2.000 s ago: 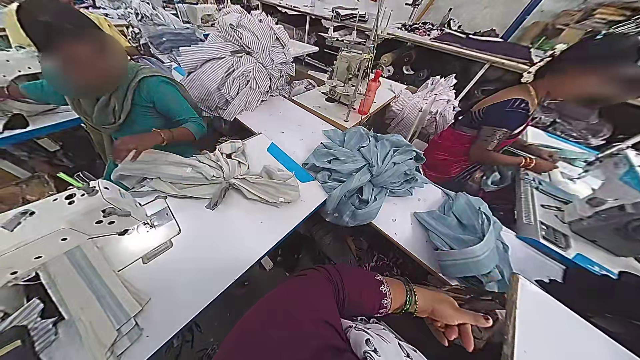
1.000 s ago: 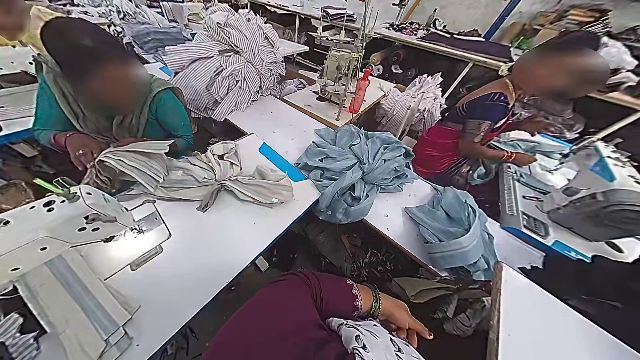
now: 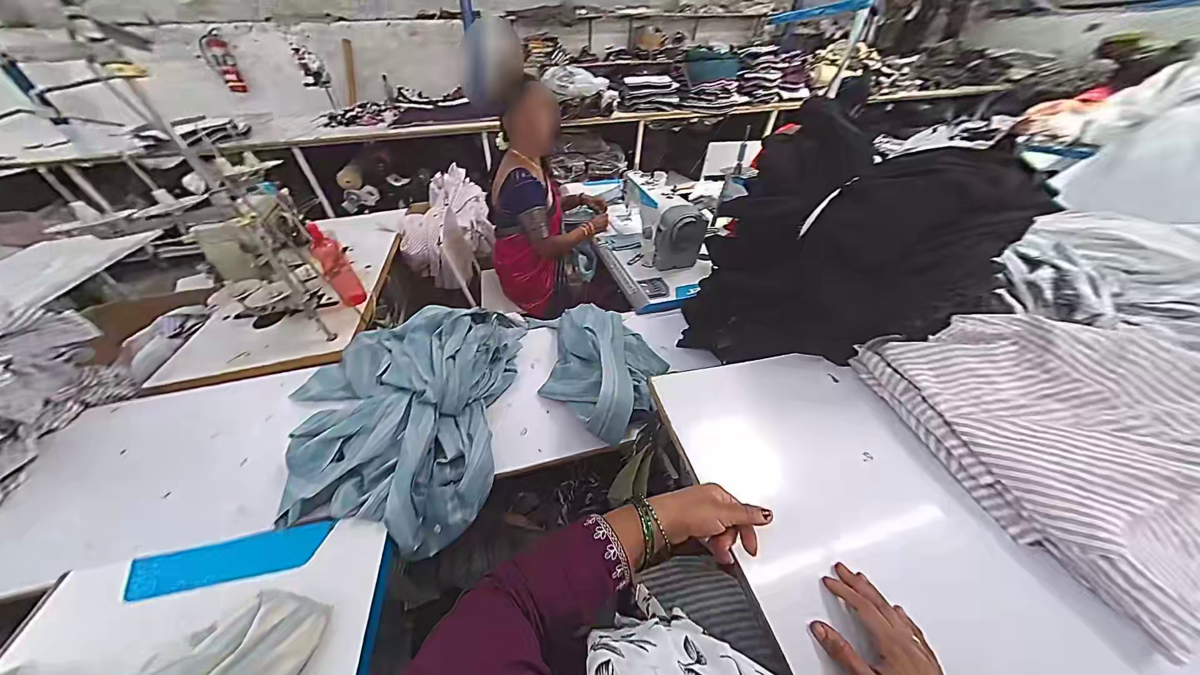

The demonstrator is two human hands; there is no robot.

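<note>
My left hand (image 3: 717, 520), with green bangles at the wrist, is over the near left edge of a white table (image 3: 806, 450); its fingers are loosely curled and no object shows in it. Lower right, my right hand (image 3: 877, 628) rests on or just above the same tabletop, fingers apart, partly cut off by the frame's bottom. A large heap of striped cloth (image 3: 1059, 441) lies right of the hands. Beyond the left hand, a knotted blue-grey cloth bundle (image 3: 422, 403) and a smaller blue-grey cloth (image 3: 605, 370) lie on another white table.
A tall pile of black cloth (image 3: 881, 234) stands behind the white table. Ahead, a person (image 3: 530, 206) sits at a sewing machine (image 3: 670, 225). A red bottle (image 3: 335, 264) stands by another machine at left. Dark cloth lies low in the gap between the tables.
The view has swung to the right, bringing in the black pile and striped heap. My right hand has come into view. My left hand now appears over the white table's edge.
</note>
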